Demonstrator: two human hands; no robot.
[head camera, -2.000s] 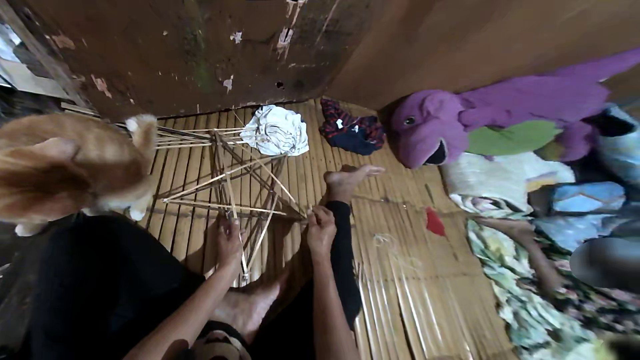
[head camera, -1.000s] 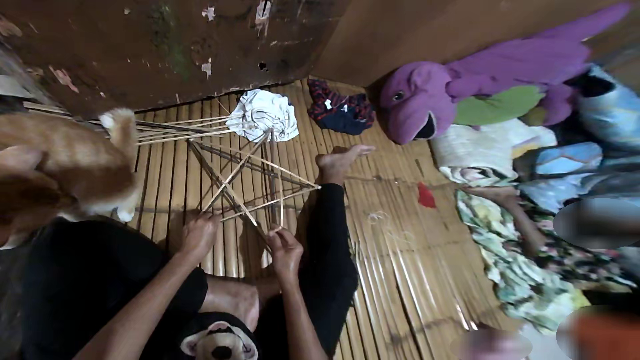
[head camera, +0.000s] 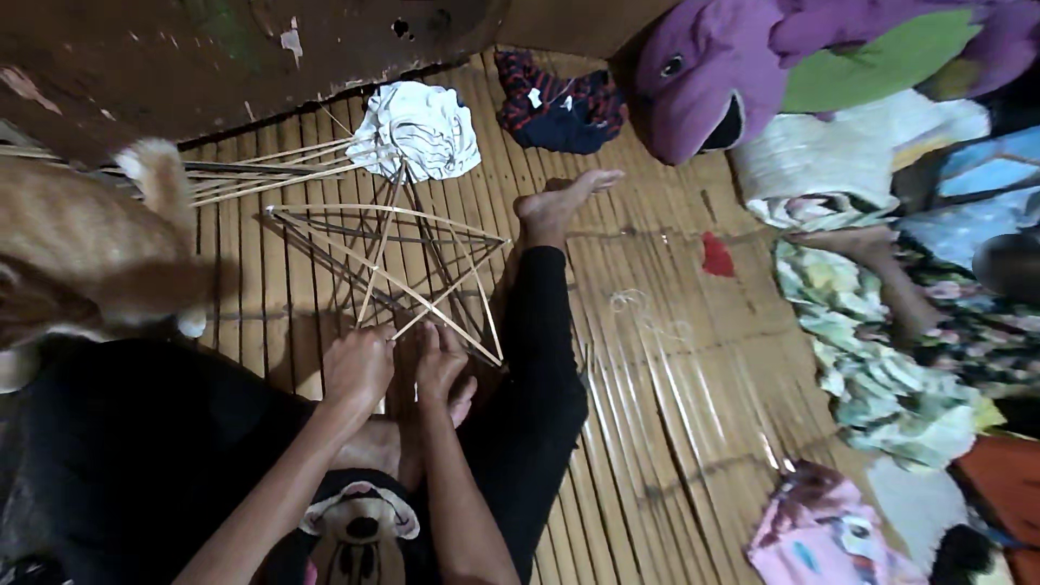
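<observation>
A star-shaped frame of thin bamboo sticks (head camera: 376, 268) lies over the slatted bamboo floor, in front of my crossed and stretched legs. My left hand (head camera: 358, 367) is closed on the frame's near corner, where sticks meet. Beside it, my right hand (head camera: 439, 357) has its fingers bent close to the same corner; whether it grips a stick is hard to tell. The frame's right lower corner touches or lies near my black-trousered leg. A bundle of loose bamboo sticks (head camera: 268, 171) lies beyond the frame, its ends at a crumpled white cloth (head camera: 418, 132).
An orange cat (head camera: 89, 236) is at the left. A dark plaid cloth (head camera: 561, 101) and a purple plush dinosaur (head camera: 707, 73) lie by the wall. Another person's arm or leg (head camera: 886, 276) rests among clothes at the right. Thin string (head camera: 650, 317) and a red scrap (head camera: 717, 254) lie on the floor.
The star frame has been turned between my hands, so a different corner is at my fingers. My hands have come closer together. The view has shifted somewhat.
</observation>
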